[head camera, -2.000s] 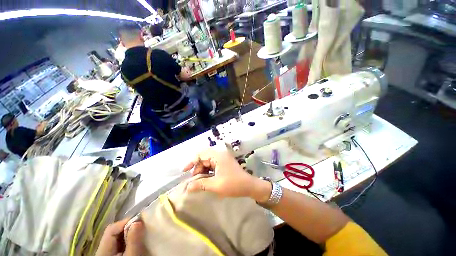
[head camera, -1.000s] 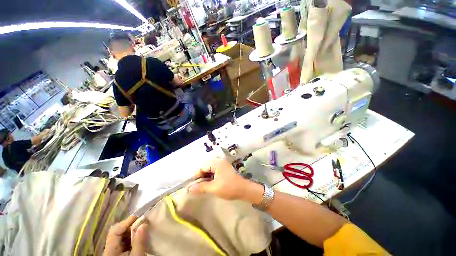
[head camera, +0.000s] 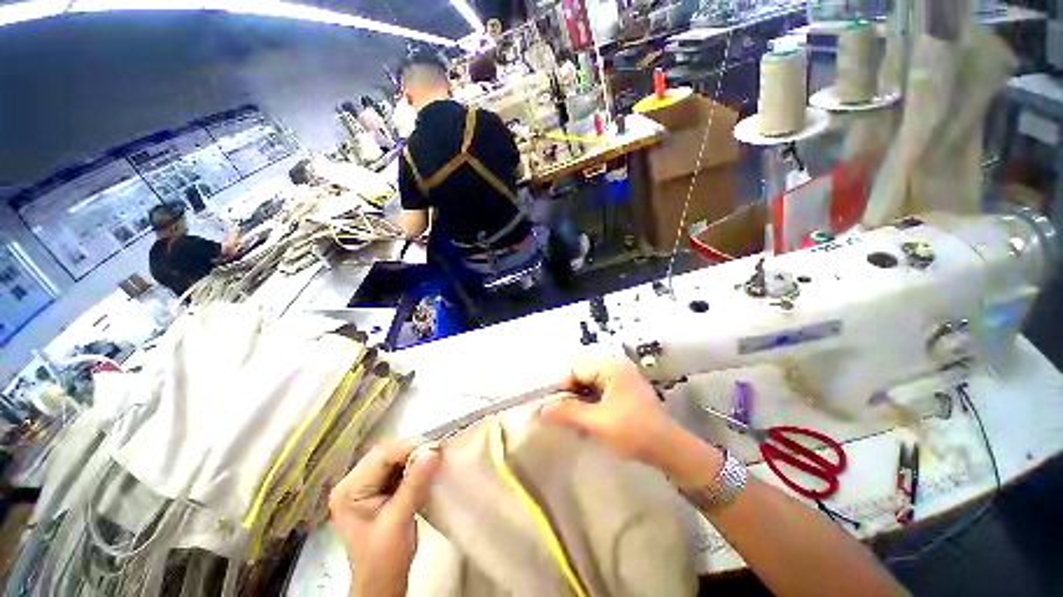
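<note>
A beige fabric panel (head camera: 606, 496) with a yellow line (head camera: 530, 504) hangs over the table's front edge. A grey strip (head camera: 490, 411) runs along its top edge between my hands. My left hand (head camera: 391, 496) pinches the strip and panel edge at the left end. My right hand (head camera: 618, 411) pinches the same edge near the needle area of the white sewing machine (head camera: 804, 327). The needle and presser foot are hidden behind my right hand. A metal watch band is on my right wrist.
A stack of beige panels (head camera: 222, 408) lies at left. Red-handled scissors (head camera: 804, 462), a purple item (head camera: 743, 404) and black-red snips (head camera: 907, 480) lie right of my right hand. Thread cones (head camera: 782, 93) stand behind the machine. A person (head camera: 466, 175) works ahead.
The view has swung left, so the scene sits further right in the picture. Both hands still hold the panel's edge, with little visible change in their grip.
</note>
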